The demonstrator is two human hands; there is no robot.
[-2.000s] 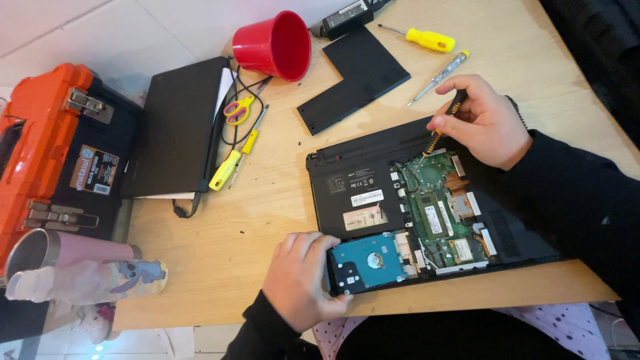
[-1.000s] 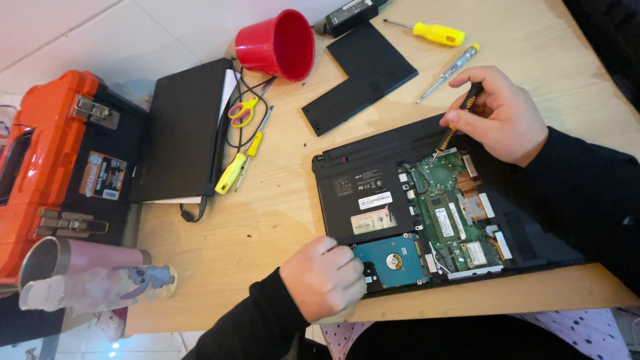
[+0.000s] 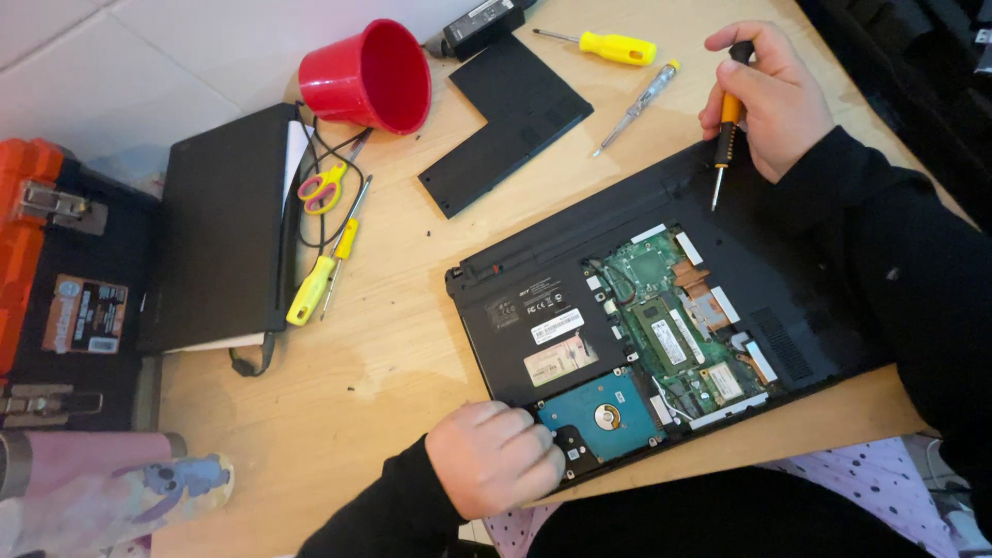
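An Acer laptop (image 3: 542,267) lies upside down, its underside opened over a green circuit board with a memory module (image 3: 668,341) and a blue-green hard drive (image 3: 601,415). My left hand (image 3: 500,461) rests with curled fingers on the near left corner, beside the drive; what its fingers hold, if anything, is hidden. In my right hand (image 3: 767,97) is a small precision screwdriver (image 3: 729,112), orange and black, pointing down over the black casing beyond the board. Whether its tip touches the casing is unclear. Behind the laptop lies an L-shaped black cover panel (image 3: 508,120).
Behind stand a red cup (image 3: 333,81) and power adapter (image 3: 484,27). A yellow screwdriver (image 3: 616,48) and clear-handled screwdriver (image 3: 639,108) lie nearby. Leftward are scissors (image 3: 324,188), more screwdrivers, a cable, a black laptop (image 3: 221,225), an orange-black toolbox (image 3: 85,256) and a pink tumbler (image 3: 97,461).
My right hand has lifted the screwdriver away from the circuit board's far edge and moved it right, over the casing. My left hand has stayed at the drive's corner, its fingers more curled than at first.
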